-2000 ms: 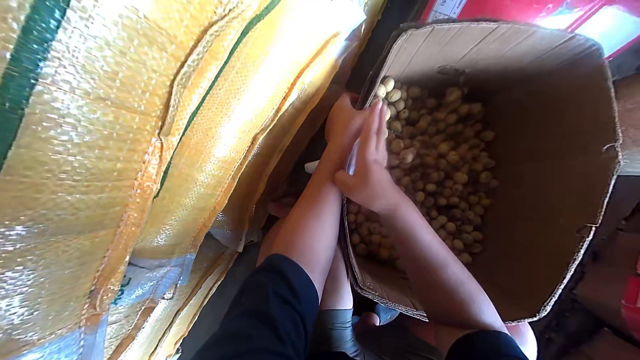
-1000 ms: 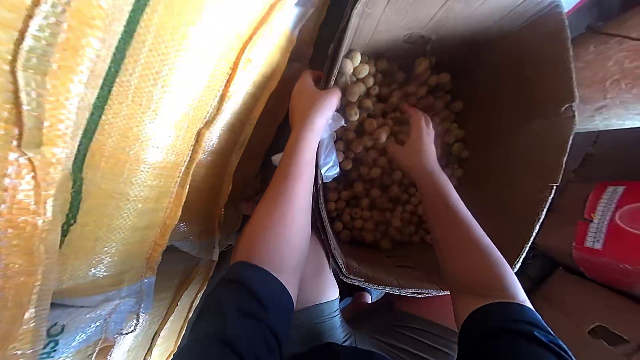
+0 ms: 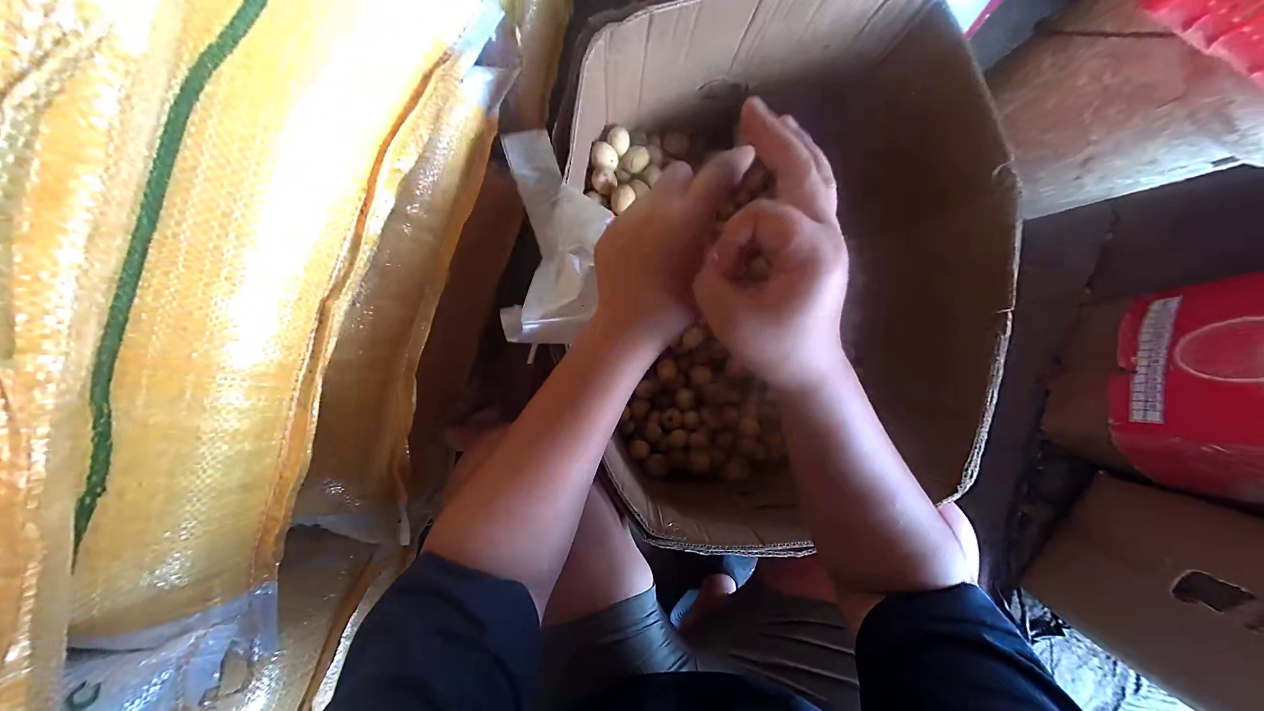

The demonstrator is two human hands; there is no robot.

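Small round tan fruits (image 3: 681, 425), possibly longans or langsats, lie in a deep cardboard box (image 3: 918, 197) between my knees. Over them my left hand (image 3: 657, 247) meets or nearly meets my right hand (image 3: 780, 267); blur hides whether they touch. The right hand's fingers are partly curled into a ring, with something small and roundish visible in the gap; whether it is held or lies behind cannot be told. What the left hand holds is hidden too. A whitish translucent plastic bag (image 3: 565, 247) hangs at the box's left edge, beside my left hand.
Large yellow woven sacks (image 3: 227, 247) with a green stripe stand close on the left. To the right are a red package (image 3: 1200, 385) bearing a printed label and a cardboard box (image 3: 1136, 592) with a hand hole. Another brown surface (image 3: 1116, 109) lies at the upper right.
My right hand has moved from down among the fruits to beside my left hand. The left hand has left the box's left edge and is now over the fruits. The plastic bag shows more fully.
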